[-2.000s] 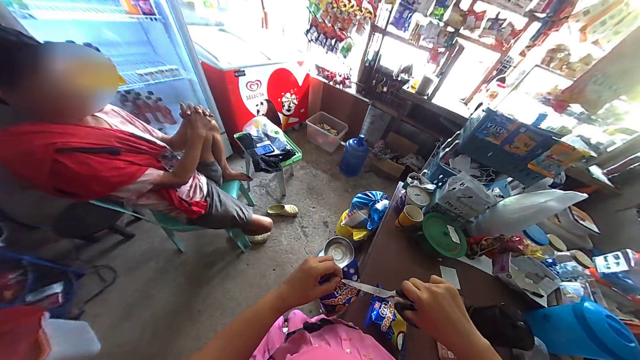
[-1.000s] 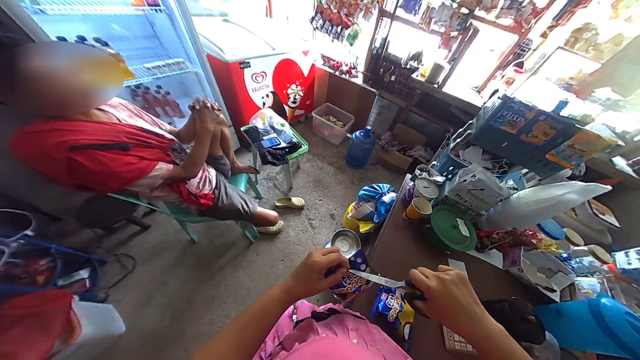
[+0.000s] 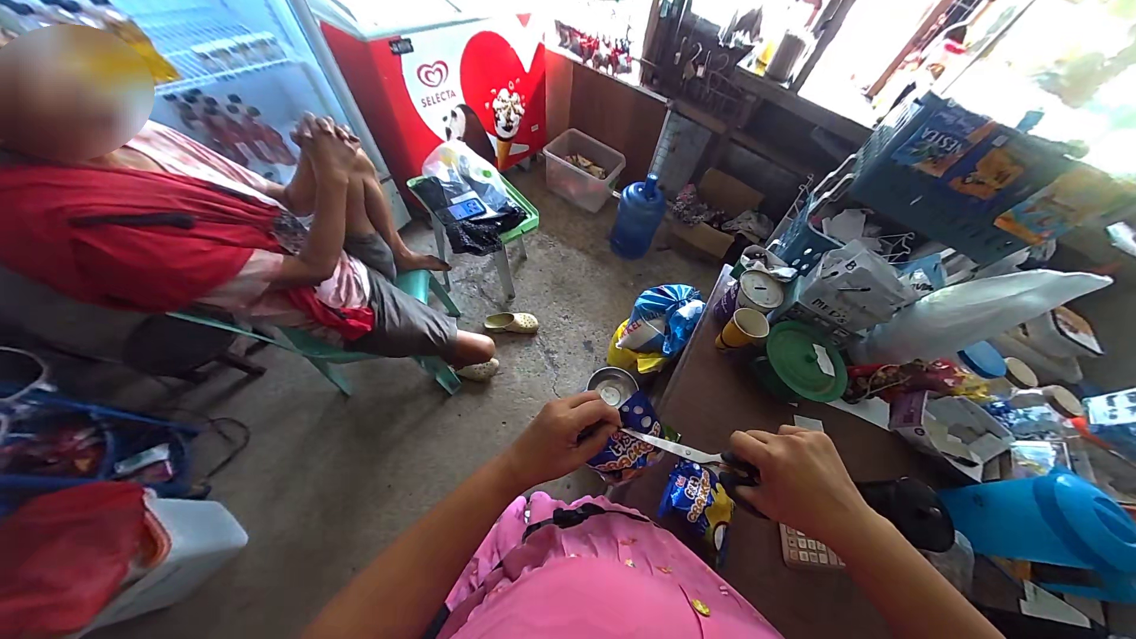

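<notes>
My right hand [image 3: 785, 475] is closed around the dark handles of a pair of scissors [image 3: 674, 447], whose metal blades point left. The tips reach the fingers of my left hand [image 3: 568, 435], which pinches something small at the top of a blue snack pack [image 3: 628, 444]; what exactly lies between the fingers is hidden. A second blue snack pack [image 3: 697, 504] lies on the brown table [image 3: 701, 404], just below the blades. Behind the first pack is a round metal bowl [image 3: 612, 387].
Right of my hands stand a calculator [image 3: 809, 547], a green lid [image 3: 806, 361], a yellow cup [image 3: 743, 329] and a blue pitcher [image 3: 1047, 524]. A person [image 3: 177, 240] sits at the left on a green chair. A blue water jug [image 3: 637, 217] stands on the floor ahead.
Both hands stay close together at the packs, with the scissors between them throughout. The calculator, barely in view two seconds ago, now shows beside my right forearm.
</notes>
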